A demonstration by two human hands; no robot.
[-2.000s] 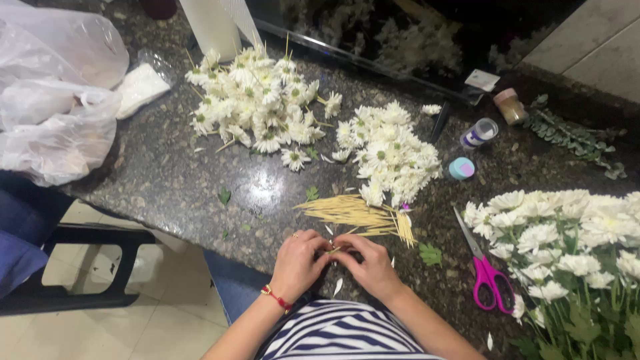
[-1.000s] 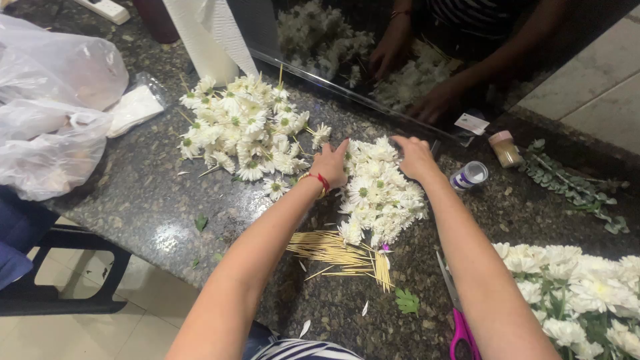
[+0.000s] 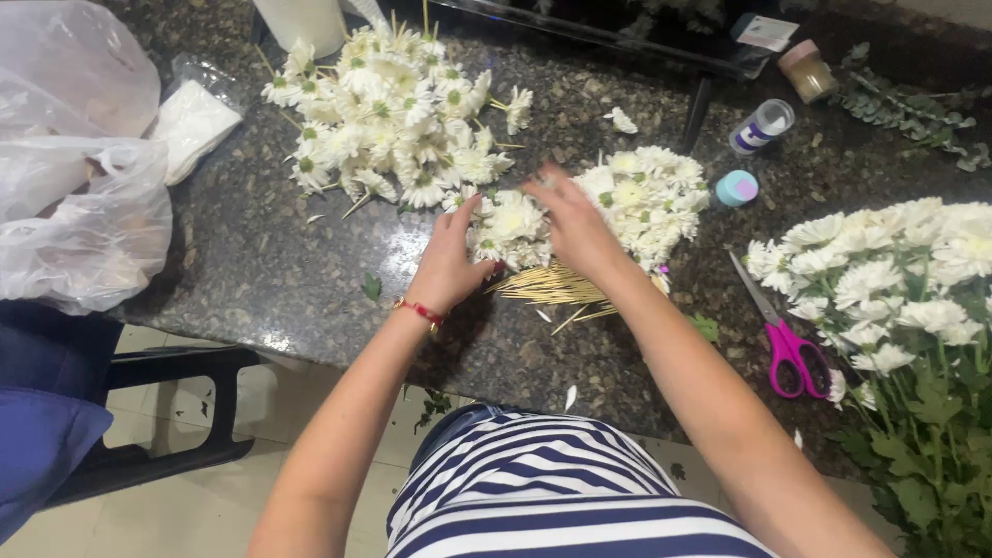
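My left hand (image 3: 452, 260), fingers apart, touches the left side of a small cluster of white chrysanthemum heads (image 3: 511, 229) on the granite counter. Over that cluster's right side is my right hand (image 3: 572, 221), fingers spread and slightly blurred. To its right lies a heap of cut white flower heads (image 3: 647, 198). Behind my left hand, a larger heap (image 3: 395, 116) has thin wooden sticks poking out. Bare wooden sticks (image 3: 554, 285) lie in a bundle just in front of the small cluster, partly under my right forearm.
Pink-handled scissors (image 3: 794, 360) lie beside leafy white chrysanthemums (image 3: 914, 287) at the right. Behind them are a blue-lidded container (image 3: 736, 188), a clear jar (image 3: 762, 125), another jar (image 3: 807, 71) and green sprigs (image 3: 903, 101). Plastic bags (image 3: 77, 178) and a paper towel roll (image 3: 302, 23) occupy the left and back.
Both hands have come back from the far end of the right flower heap. A small cluster of heads now lies apart, to the left of that heap, between my hands.
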